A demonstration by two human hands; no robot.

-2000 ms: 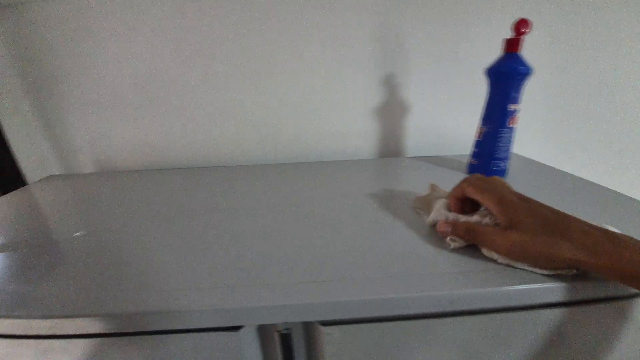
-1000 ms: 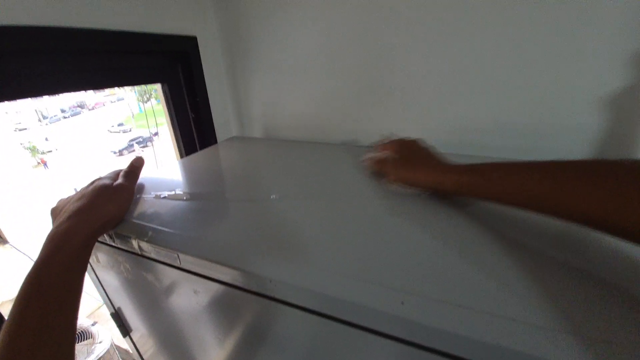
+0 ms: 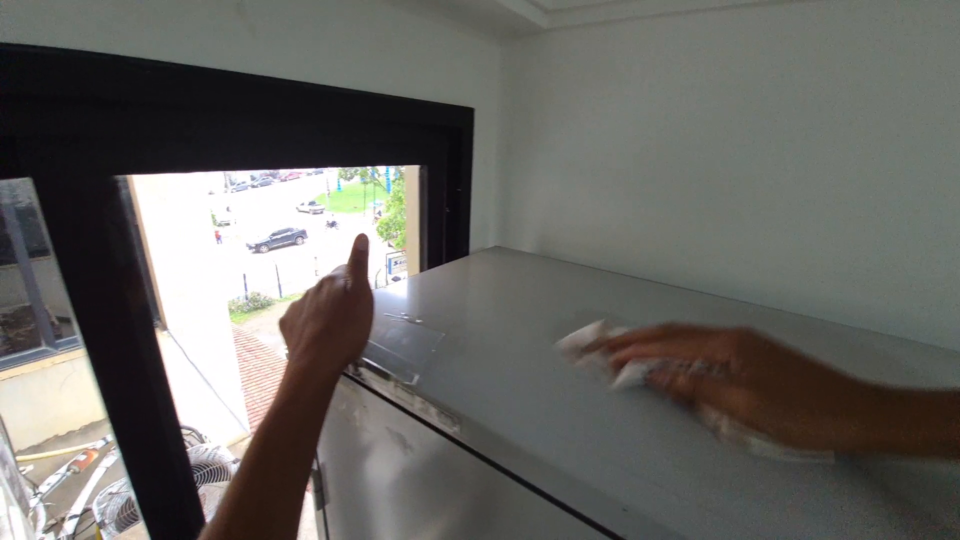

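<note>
A white cloth (image 3: 634, 371) lies under my right hand (image 3: 720, 375), pressed against the grey top of a metal cabinet or refrigerator (image 3: 517, 322); the hand is blurred by motion and its fingers are on the cloth. My left hand (image 3: 330, 319) rests at the left corner of that top with its thumb pointing up, and its fingers are mostly hidden from view. Beside it, a clear film or tape patch (image 3: 397, 346) and a small shiny mark (image 3: 403, 318) show on the surface.
A black-framed window (image 3: 446, 195) opens at the left, with a parked car (image 3: 277, 239) and a tiled roof (image 3: 259, 367) far below. Fan units (image 3: 214, 466) and pipes stand outside. White walls (image 3: 712, 150) rise behind the top, and a metal door (image 3: 427, 480) is below its edge.
The view has swung left, bringing in the window, and the blue bottle with the red cap is out of frame. My left hand has come into view at the corner. The cloth hand has shifted over the top.
</note>
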